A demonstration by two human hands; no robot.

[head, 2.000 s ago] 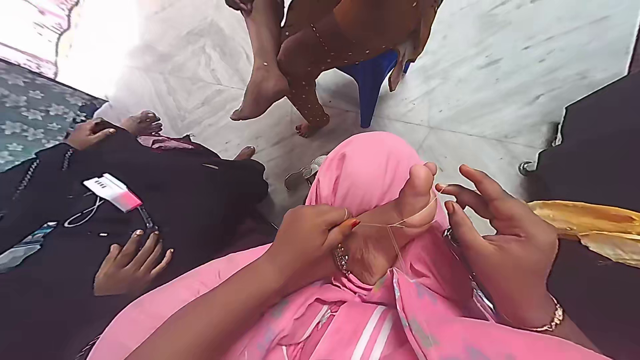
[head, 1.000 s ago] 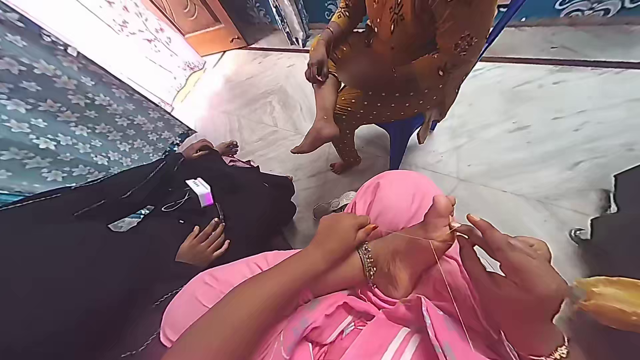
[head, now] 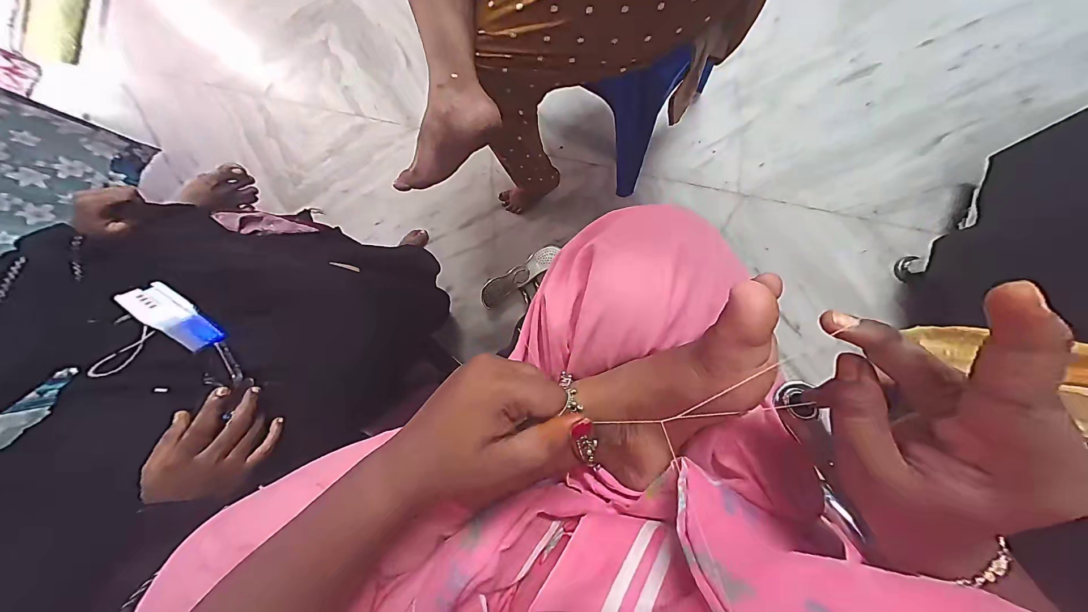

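Observation:
My left hand (head: 510, 425) pinches a thin pale thread (head: 629, 422) beside the beaded anklet (head: 581, 429). The thread spreads rightward in front of the sole of a bare foot (head: 739, 340), which rests over pink cloth (head: 633, 272). One strand drops from a junction toward the pink fabric below. My right hand (head: 935, 416) is at the right with its fingers spread. Strands run to its index finger and thumb, so the thread is stretched between the two hands. Where the thread ends at the right fingers is hard to see.
At left a person in black clothing (head: 340, 297) sits close by, a hand (head: 208, 446) near a white and blue tag-like item (head: 170, 316). Ahead, another person in brown dotted clothing (head: 578, 42) sits on a blue plastic chair (head: 637, 110). A yellow item (head: 943, 344) lies behind my right hand.
My right hand has moved away from the toes, and its fingers are more spread. The thread now forms a branching shape between my hands. The view has tilted down.

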